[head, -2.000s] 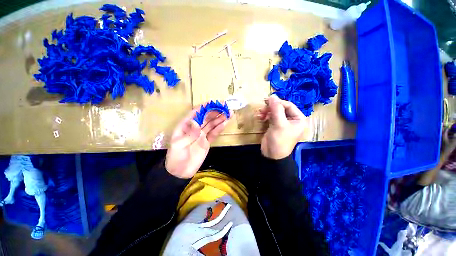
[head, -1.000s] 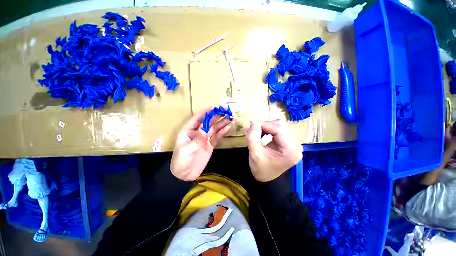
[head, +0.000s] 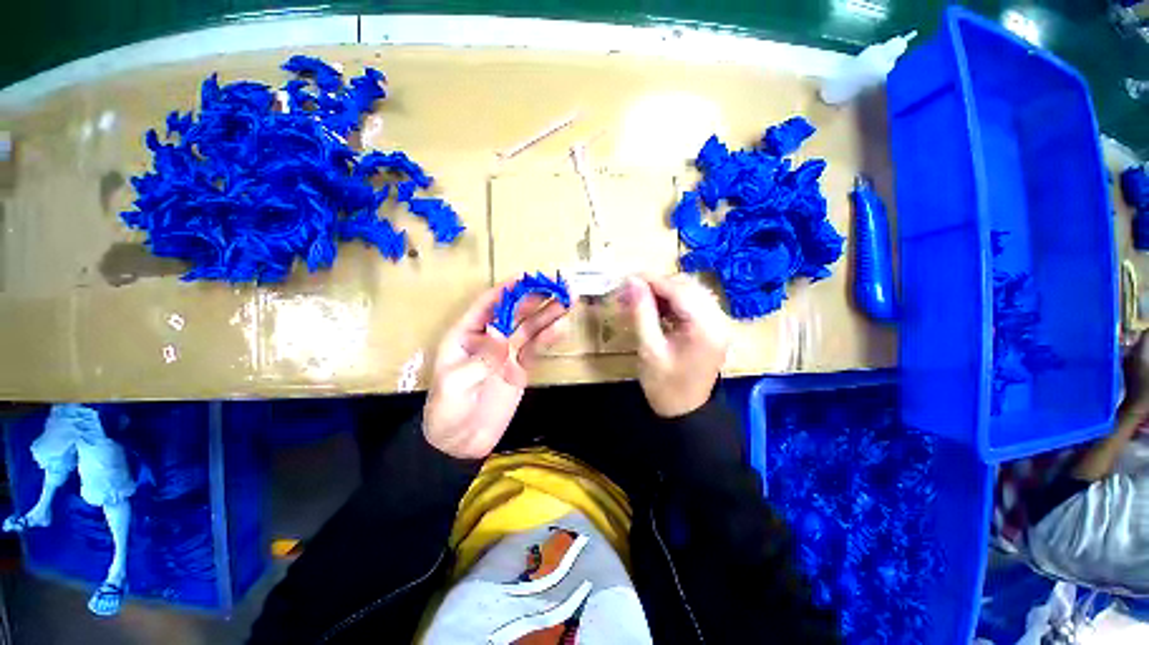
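Note:
My left hand (head: 476, 384) holds a curved blue spiked hair piece (head: 534, 292) by its fingertips, above the near edge of the cardboard work pad (head: 536, 214). The piece arches with its spikes facing away from me. My right hand (head: 680, 347) is just to its right, thumb and finger pinched beside a small whitish spot (head: 590, 282) on the pad. Whether a thin stick is between those fingertips is too blurred to tell. A pale thin stick (head: 588, 189) lies on the pad.
A large heap of blue pieces (head: 246, 189) lies left, a smaller heap (head: 762, 233) right, beside a glossy blue tool (head: 871, 252). A tilted blue bin (head: 939, 252) and white bottle (head: 867, 69) are right. Below the table are bins; one holds a pale-legged figure (head: 95, 473).
My right hand moved from the right towards me, then forward to beside the whitish spot. My left hand still holds the curved piece, its arch slightly re-angled.

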